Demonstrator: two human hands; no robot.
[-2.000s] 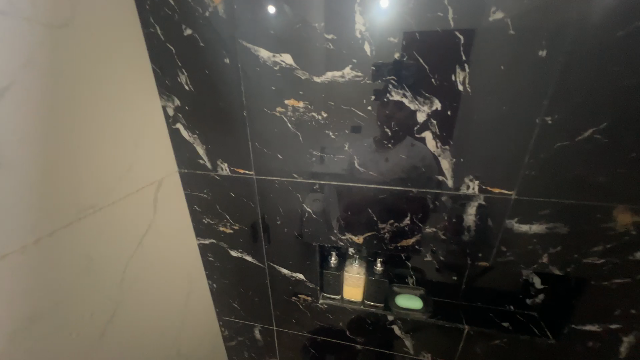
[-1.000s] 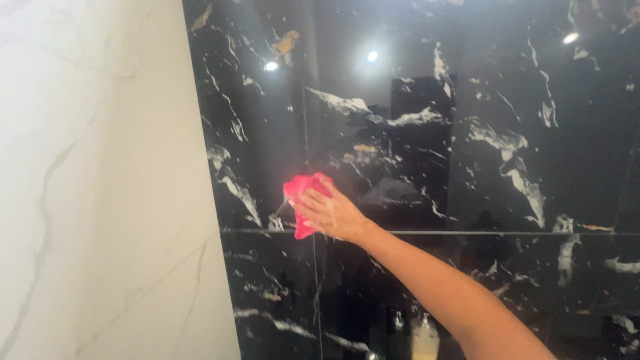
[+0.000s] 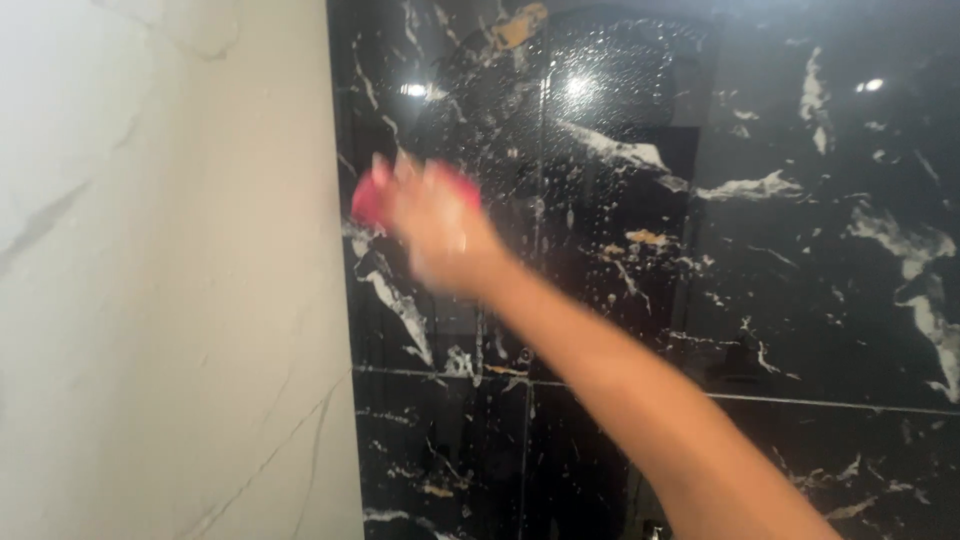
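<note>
My right hand (image 3: 442,236), blurred by motion, reaches in from the lower right and presses a pink cloth (image 3: 369,199) on the glossy black marble-patterned wall tile (image 3: 795,300). Cloth shows on both sides of the fingers, close to the corner with the pale wall. Water drops and a wet, soapy-looking film (image 3: 615,75) cover the black tile above and to the right of the hand. My left hand is out of view.
A pale veined wall (image 3: 187,247) fills the left side and meets the black tile at an upright corner. Thin joints (image 3: 825,402) cross the black wall. Part of a shiny pump top (image 3: 656,533) shows at the bottom edge, partly beside my forearm.
My right hand, absent two seconds ago, came in with the pink cloth and has moved up the tile toward the corner. A wet film and drops now show on the upper tile.
</note>
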